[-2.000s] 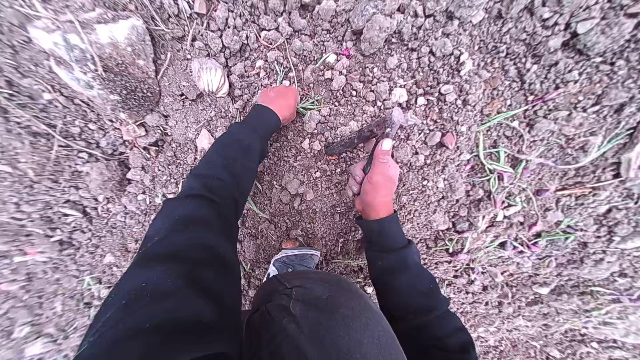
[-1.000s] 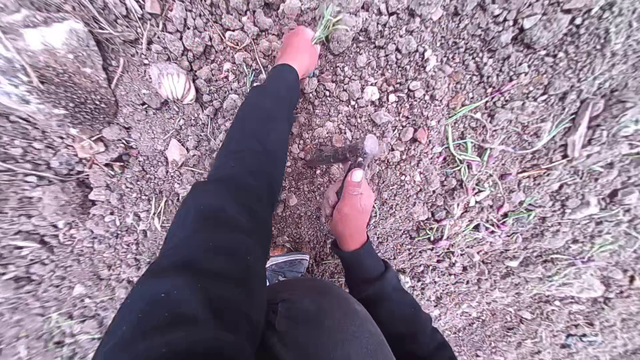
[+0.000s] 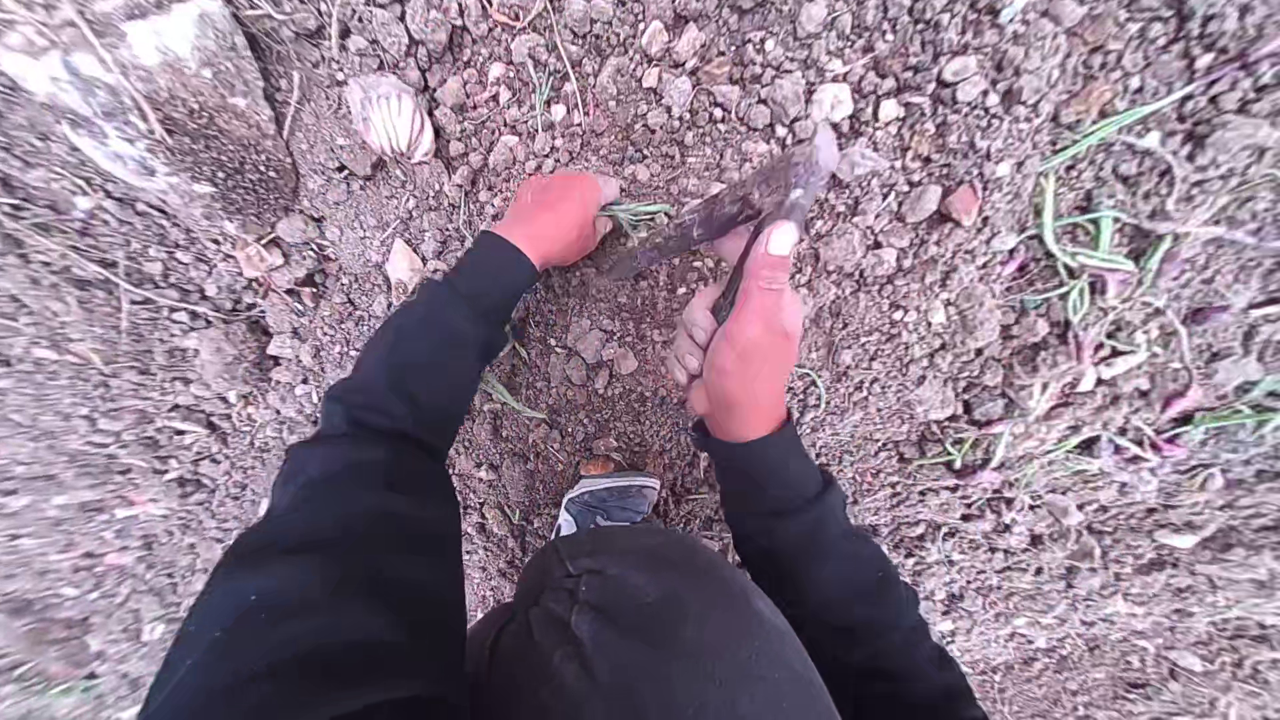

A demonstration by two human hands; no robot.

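My left hand [image 3: 562,218] is closed on a small bunch of green plants [image 3: 638,212], whose leaves stick out to the right of the fingers. My right hand [image 3: 752,330] grips the dark handle of a small digging hoe [image 3: 740,205]. Its soil-stained metal head lies just above the right hand, over the loose soil, with the blade end pointing left, close beneath the leaves. The lower part of the plants is hidden in or behind the left hand.
A large rock [image 3: 190,110] lies at upper left, with a pale striped stone or shell-like object [image 3: 392,117] beside it. Pulled green and purple-stemmed plants [image 3: 1090,250] are scattered on the right. A shoe [image 3: 608,500] stands on the cloddy soil below the hands.
My left hand has come back down from the top of the view toward the hoe, still holding greenery. The right hand keeps its grip on the hoe.
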